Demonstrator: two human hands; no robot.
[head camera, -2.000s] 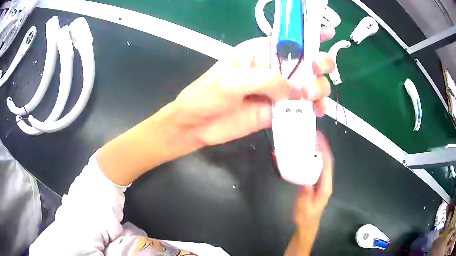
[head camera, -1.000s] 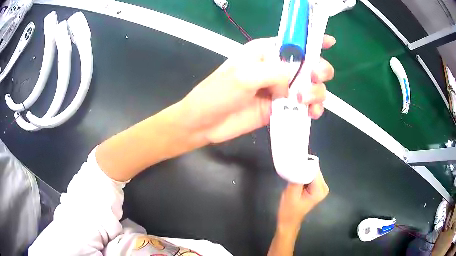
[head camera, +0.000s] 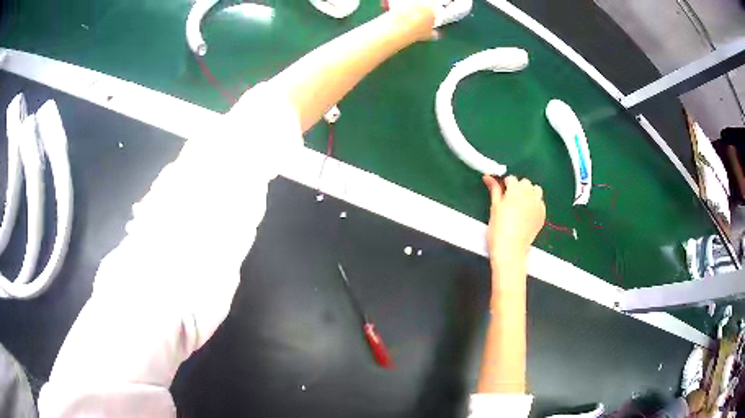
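Observation:
My left hand (head camera: 415, 18) is at the top edge over the green belt, partly cut off. Its fingers are at a white piece (head camera: 454, 10); whether they grip it is unclear. My right hand (head camera: 518, 211) has its fingers closed at the lower, wired end of a white C-shaped curved arm (head camera: 448, 110) on the belt. Thin red wires (head camera: 557, 226) come out beside this hand. A screwdriver (head camera: 374, 341) with a red handle lies on the black bench.
A housing shell (head camera: 570, 139) with a blue battery lies right on the belt. Stacked curved arms (head camera: 59, 196) lie at the left bench edge. A pale rail (head camera: 408, 214) separates bench and belt. Metal bars (head camera: 686, 287) cross at right. Small white bits (head camera: 408, 251) lie on the bench.
The view has shifted. My left hand has moved up over the belt, and the piece with the battery no longer shows in it. My right hand has moved to the curved arm.

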